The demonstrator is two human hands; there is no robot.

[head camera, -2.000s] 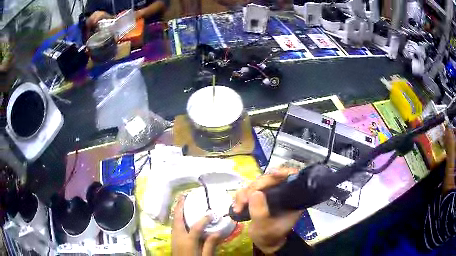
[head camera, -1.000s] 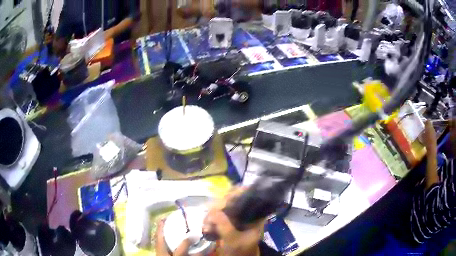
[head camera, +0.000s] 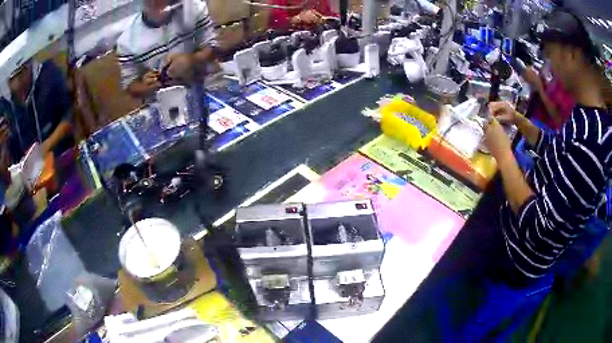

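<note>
Neither of my hands is in view. Nearest in front are two silver-grey screw feeders (head camera: 345, 268) side by side, with dark openings at the top and a dark cable hanging between them. To their left a round tin with a white top (head camera: 149, 248) stands on a brown board (head camera: 201, 271), with a thin stick in it. Part of a white housing (head camera: 158, 325) shows at the bottom edge, by the yellow pad (head camera: 225, 318); the rest is cut off. The electric screwdriver's body is not clearly visible.
A dark belt (head camera: 282, 157) crosses behind, bearing wired black parts (head camera: 168, 182). A yellow bin (head camera: 408, 125) and an orange tray (head camera: 463, 159) are at right, beside a person in a striped shirt (head camera: 564, 181). Plastic bags (head camera: 54, 261) lie left. Other people sit across the belt.
The view has swung right and up. The feeders now sit near the middle, and the tin and pad have moved left. Both hands, the round white part and the screwdriver have left the picture.
</note>
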